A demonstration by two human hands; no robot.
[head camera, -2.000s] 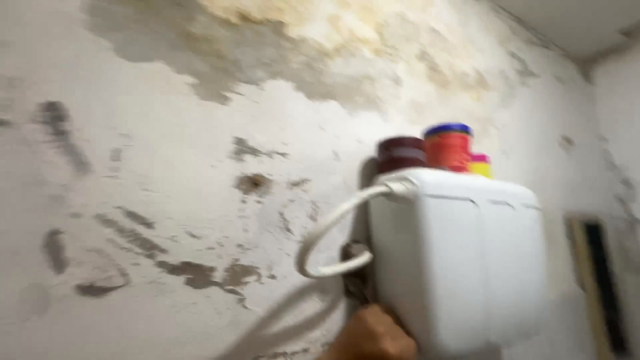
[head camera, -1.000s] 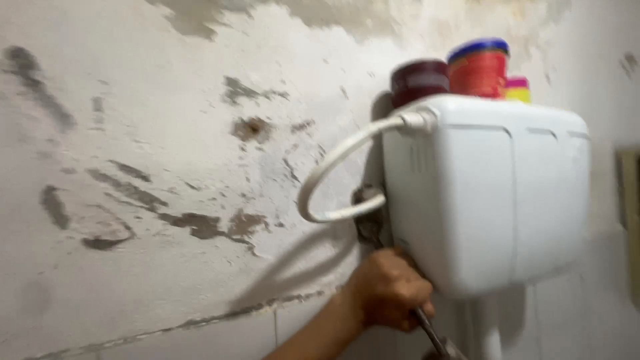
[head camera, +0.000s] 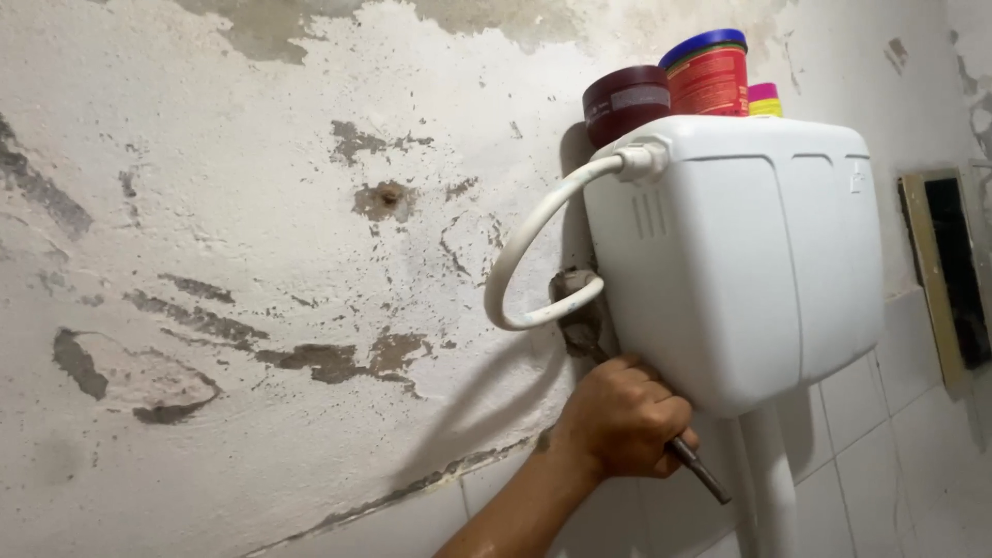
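Note:
My left hand (head camera: 632,418) is closed around a dark metal rod (head camera: 701,473), whose lower end sticks out below the fist. The rod's upper part reaches toward a rough hole (head camera: 577,310) in the wall; its tip is hard to make out. Beside the hand is a white plastic toilet cistern (head camera: 736,271), mounted high. A white flexible hose (head camera: 504,256) loops from a fitting on the cistern's upper side to the hole. My right hand is out of view.
A dark red jar (head camera: 628,105), a red tub with a blue lid (head camera: 709,77) and a pink-and-yellow container (head camera: 765,99) stand on the cistern. Below it runs a white pipe (head camera: 767,473). The wall (head camera: 256,201) has peeling plaster above white tiles (head camera: 852,434). A framed opening (head camera: 934,271) is at right.
The view has shifted, bringing more of my left hand and forearm into sight. The rod below the fist shows now and one second ago. The hand stays beside the cistern.

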